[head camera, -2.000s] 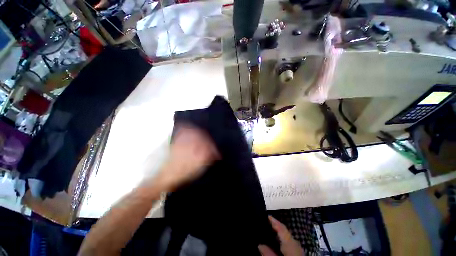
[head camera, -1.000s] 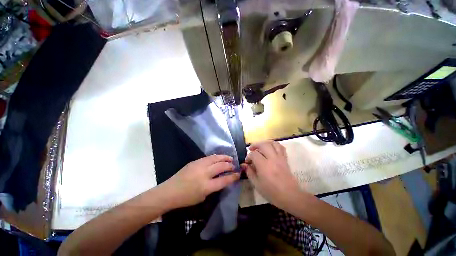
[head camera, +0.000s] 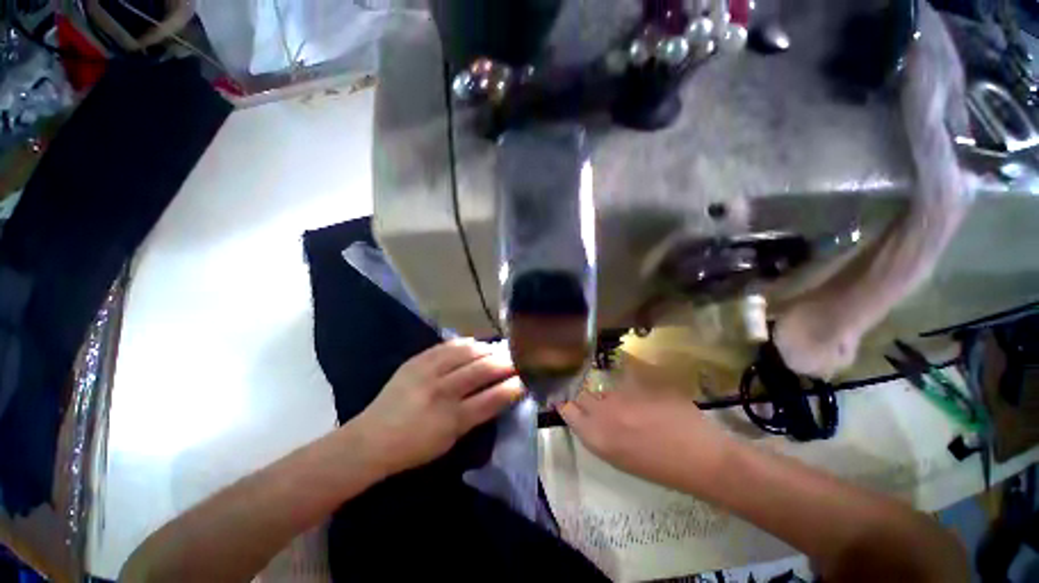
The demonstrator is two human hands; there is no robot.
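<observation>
A black fabric panel [head camera: 365, 342] lies on the white table left of and below the machine head. A grey-blue facing strip [head camera: 515, 461] lies on it, its upper end showing left of the head. My left hand [head camera: 450, 393] rests on the strip and panel near the needle area, fingertips pressing the cloth. My right hand [head camera: 638, 416] is just right of it, fingertips at the fabric's edge. The sewing machine head [head camera: 684, 137] looms close. Its shiny metal lever cover [head camera: 547, 216] hides the needle and presser foot.
Black cut pieces [head camera: 103, 216] lie at far left. Black-handled scissors [head camera: 788, 399] and green snips [head camera: 940, 393] lie on the right. A pale pink bundle [head camera: 929, 216] hangs over the head. Pearl-head pins [head camera: 695, 43] sit on the machine top.
The view has moved closer to the machine head. The left hand first swept over the black panel, then both hands came together on the grey-blue strip; now they are nearer the needle area.
</observation>
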